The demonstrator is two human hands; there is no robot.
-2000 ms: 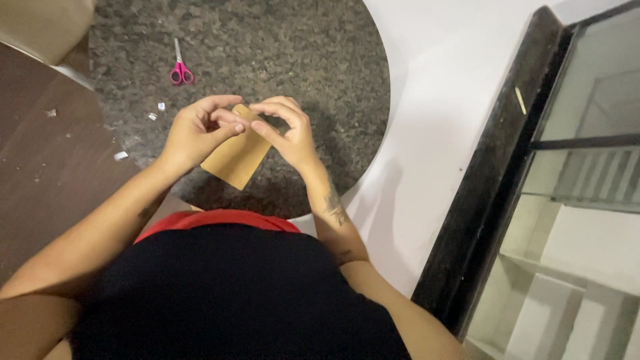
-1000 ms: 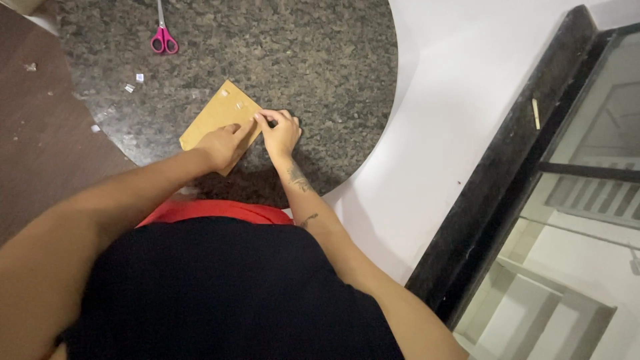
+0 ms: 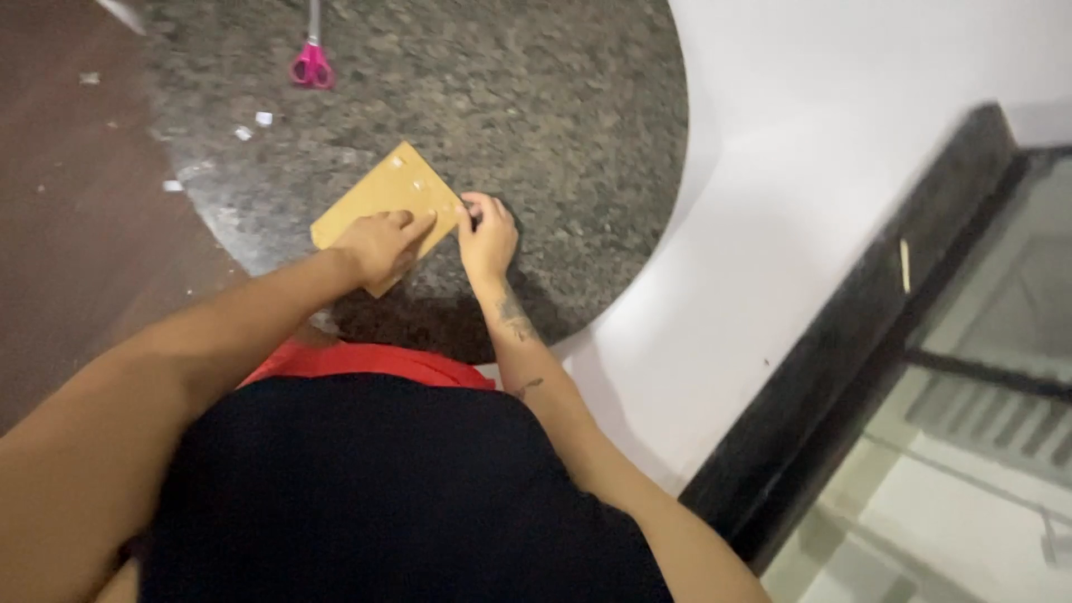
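A tan paper envelope or folded card (image 3: 360,198) lies at a slant on the dark speckled stone table (image 3: 569,109). Several small whitish pieces (image 3: 418,185) sit in a row along its upper right edge. My left hand (image 3: 383,243) rests flat on the lower part of the paper, its fingers spread towards the right corner. At that corner my right hand (image 3: 487,234) has its thumb and index finger together; whether they pinch the paper or a small piece is too small to tell.
Pink-handled scissors (image 3: 312,67) lie at the table's upper left. Small white scraps (image 3: 264,119) are scattered left of the paper, one at the table's edge. A white wall (image 3: 754,167) borders the right side, with a black ledge (image 3: 846,310) and glass panes beyond.
Both hands were raised together over the paper. My left hand has come down onto it, and my right hand has moved to its right corner. The small pieces on the paper now show.
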